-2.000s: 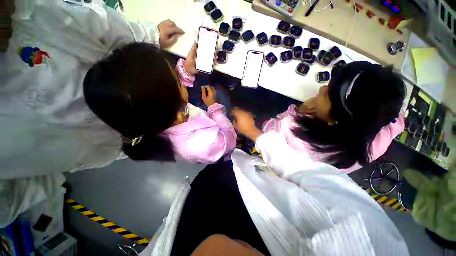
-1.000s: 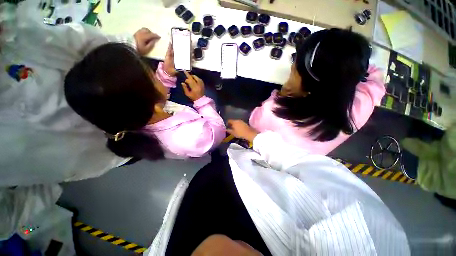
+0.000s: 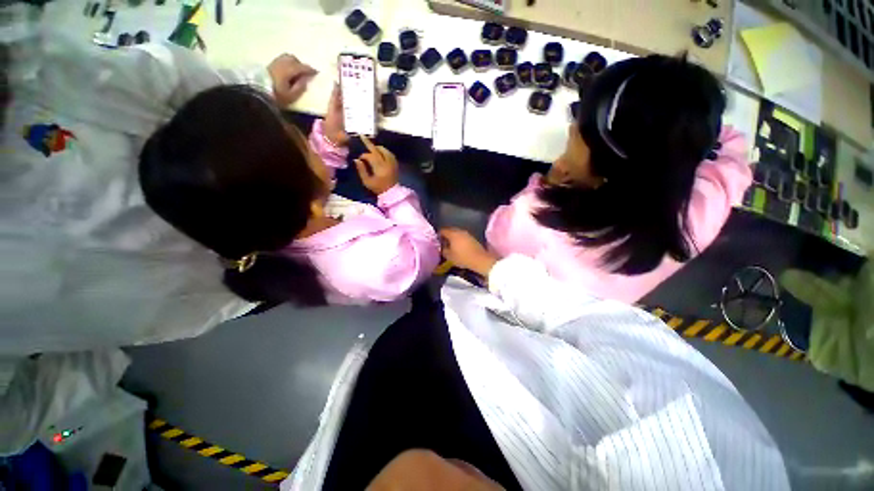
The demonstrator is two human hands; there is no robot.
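My right hand (image 3: 463, 250) reaches from a white striped sleeve, beside the pink sleeve of the seated person at left. Its fingers are small and bunched, and I cannot tell their grip. My left hand is not in view. Small square black devices (image 3: 456, 59) lie scattered on the white bench (image 3: 417, 117). A smartphone (image 3: 448, 117) with a bright white screen lies flat at the bench's near edge. The seated person at left holds another smartphone (image 3: 359, 96) upright, with dark text at its top and a finger just below it.
A second seated person in pink (image 3: 575, 245) leans at the bench. A person in a white coat (image 3: 86, 221) stands at left with a hand on the bench. Dark units on a green-black area (image 3: 795, 163) are at right. A round metal stool base (image 3: 750, 295) is on the floor.
The view has shifted, so the bench sits higher in it. The seated person's free hand has risen to the held phone, whose blank white screen now shows text. My right hand stays near the pink sleeve.
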